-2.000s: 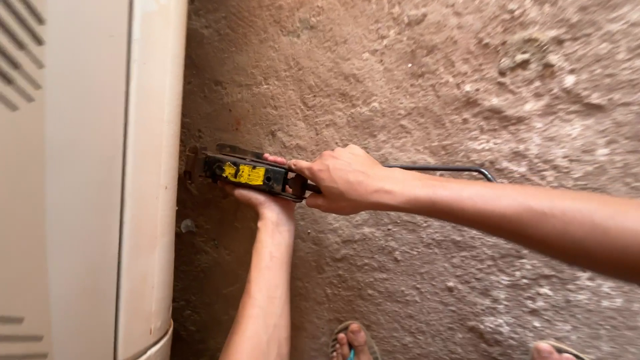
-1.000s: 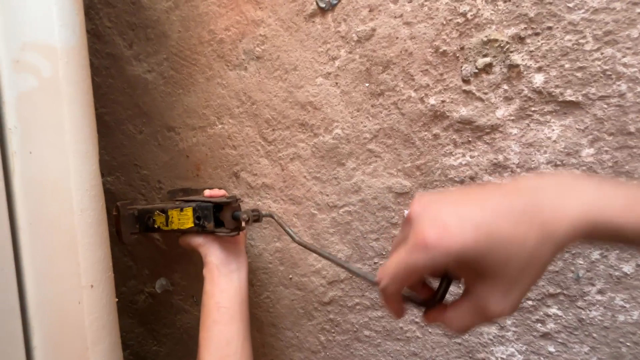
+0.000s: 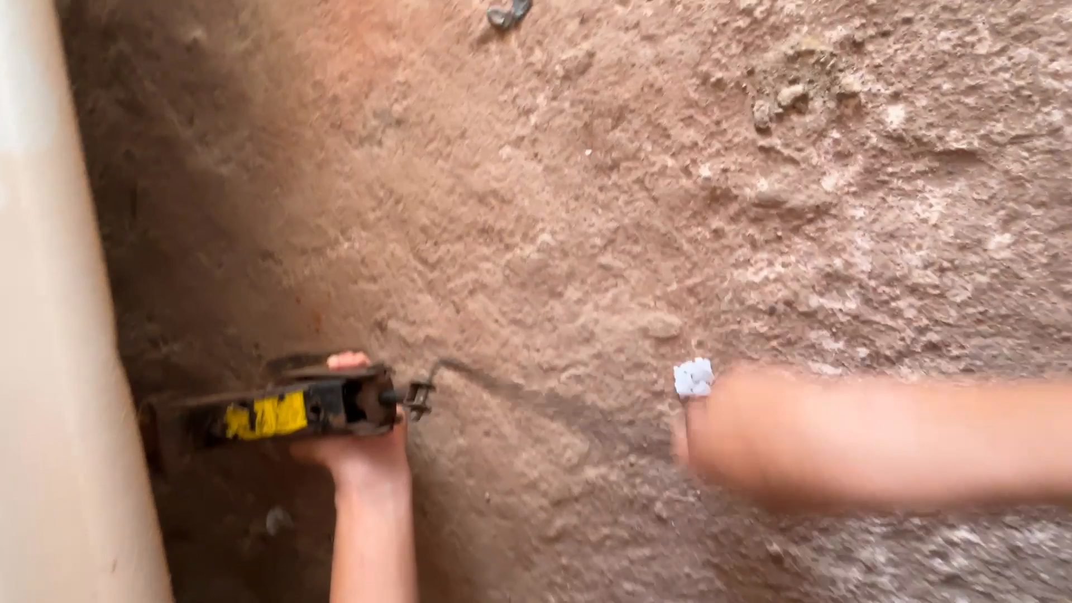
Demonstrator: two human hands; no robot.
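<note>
A black scissor jack (image 3: 335,410) with a worn yellow label lies beside the cream car body panel (image 3: 67,335), its far end in the shade there. My left hand (image 3: 364,452) grips it from beneath, the fingertips showing at its upper side. From the jack's screw end a bent metal crank handle (image 3: 519,394) runs right, blurred by motion. My right hand (image 3: 729,427) is at the outer end of the crank, its fingers curled; the grip itself is hidden behind the blurred hand.
Rough brown ground (image 3: 569,234) spreads below the hands. A small pale scrap (image 3: 693,377) shows beside my right hand. A small dark object (image 3: 508,12) lies at the top edge, and a few stones (image 3: 791,94) sit at the upper right.
Two seconds ago my right hand was close against the jack; it then moved out to the crank's outer end. Since one second ago the crank has turned. My left hand stays on the jack.
</note>
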